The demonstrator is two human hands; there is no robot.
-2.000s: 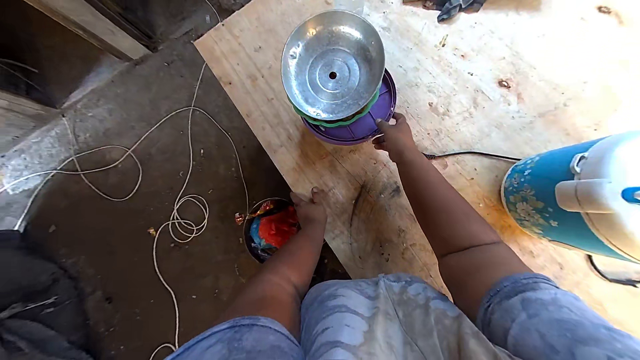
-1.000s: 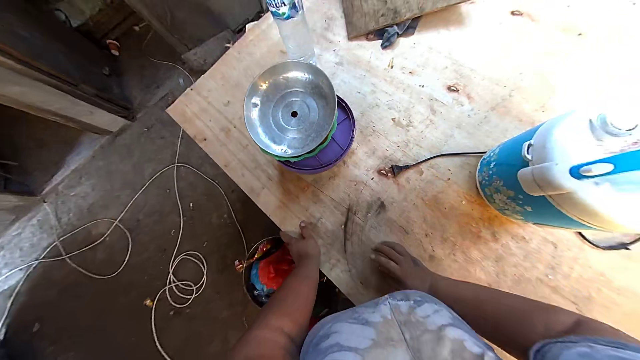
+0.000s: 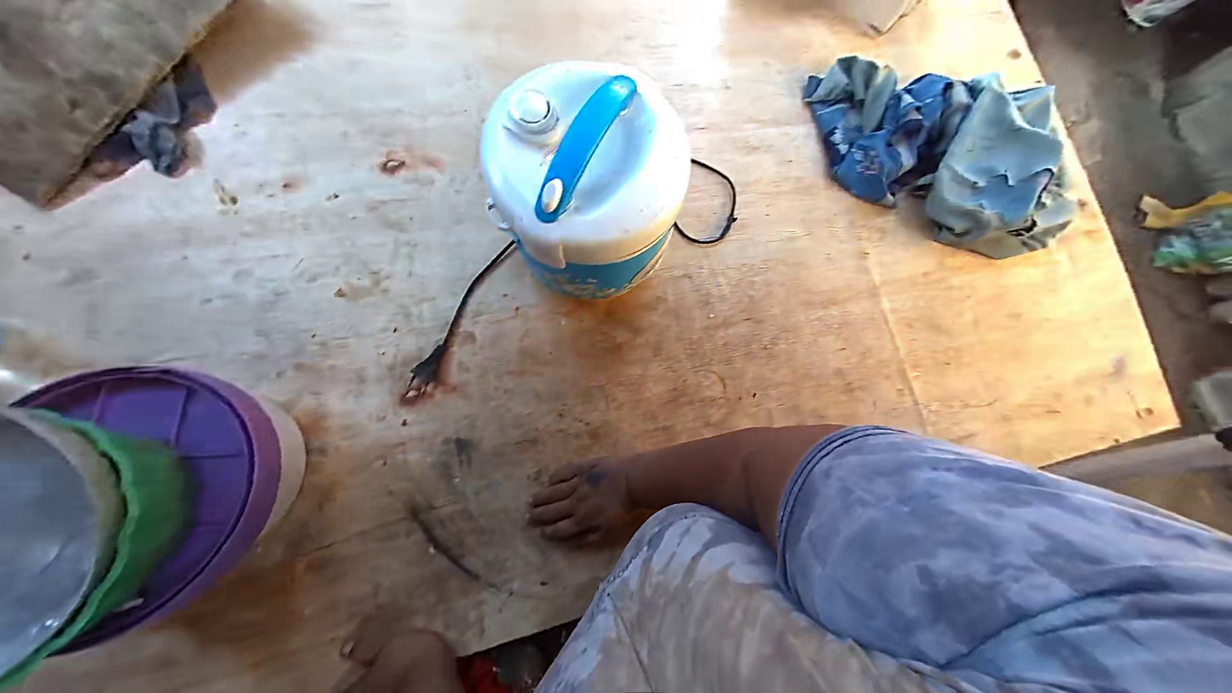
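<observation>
My right hand (image 3: 582,500) rests flat, palm down, on the wooden table (image 3: 770,356), holding nothing. At the bottom edge of the view is my left hand (image 3: 404,659), blurred and partly cut off, at the table's near edge; its grip cannot be made out. Beyond my right hand stands a white and blue electric kettle or thermos pot (image 3: 592,173) with a blue handle. Its black cord ends in a plug (image 3: 423,375) on the wood. On the left, a metal bowl (image 3: 43,539) sits over a green rim on a purple lid (image 3: 192,452).
Crumpled blue-grey cloths (image 3: 1001,173) lie at the table's far right. A worn board (image 3: 87,77) covers the far left corner, with a dark rag (image 3: 159,130) beside it. A colourful packet (image 3: 1198,231) lies past the right edge. Something red shows below the near edge.
The view has swung far to the right, bringing the cloths into sight. My right hand left the purple lid between the two earlier frames and remains on the tabletop.
</observation>
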